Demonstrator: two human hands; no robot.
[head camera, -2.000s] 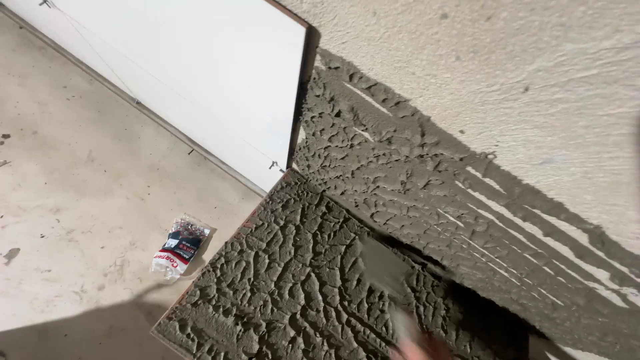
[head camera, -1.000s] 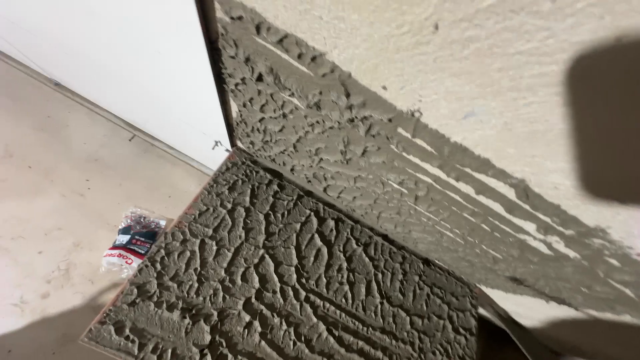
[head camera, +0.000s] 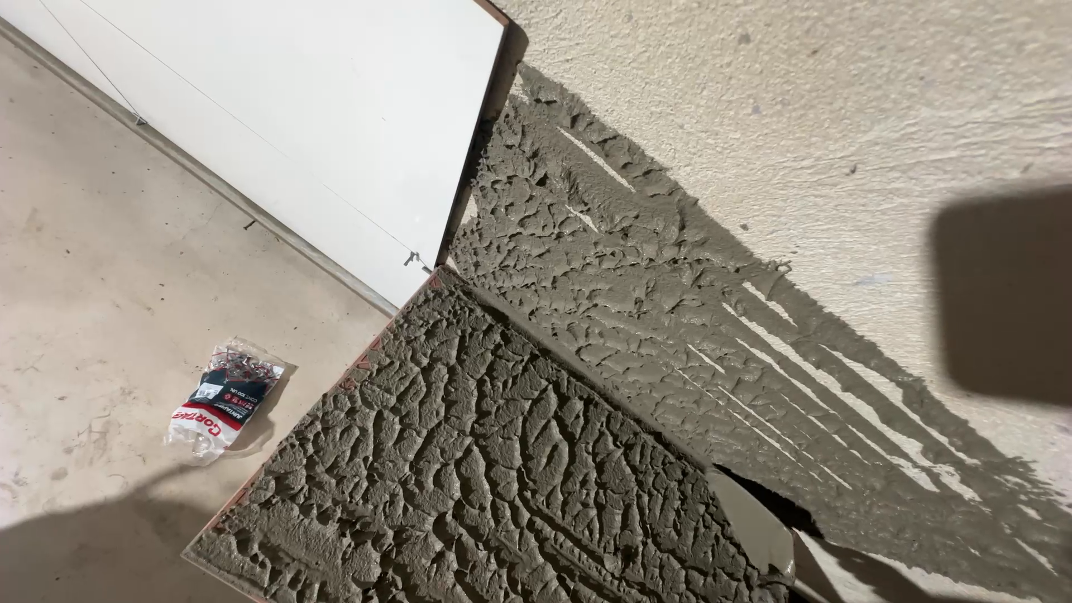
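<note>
Neither of my hands shows in the head view. A trowel blade (head camera: 756, 519), smeared with mortar, lies against the lower right edge of a tile (head camera: 219, 521); whatever holds its handle is out of the frame. Grey ridged mortar (head camera: 502, 452) covers the face of this tile. More mortar (head camera: 603, 276) is spread in a diagonal band beside it, with pale streaks of the surface showing through. The coated tile's upper corner meets the corner of a smooth white tile (head camera: 301, 126).
A plastic bag of small tile spacers (head camera: 224, 400) lies on the dusty concrete floor (head camera: 109, 301) at left. Thin strings cross the white tile. A rough pale surface (head camera: 821, 109) extends at upper right, with a dark rounded shadow (head camera: 1005, 293) on it.
Two seconds ago a blurred hand with a trowel was over the coated tile; the hand is now out of view. The trowel blade shows at the tile's lower right edge.
</note>
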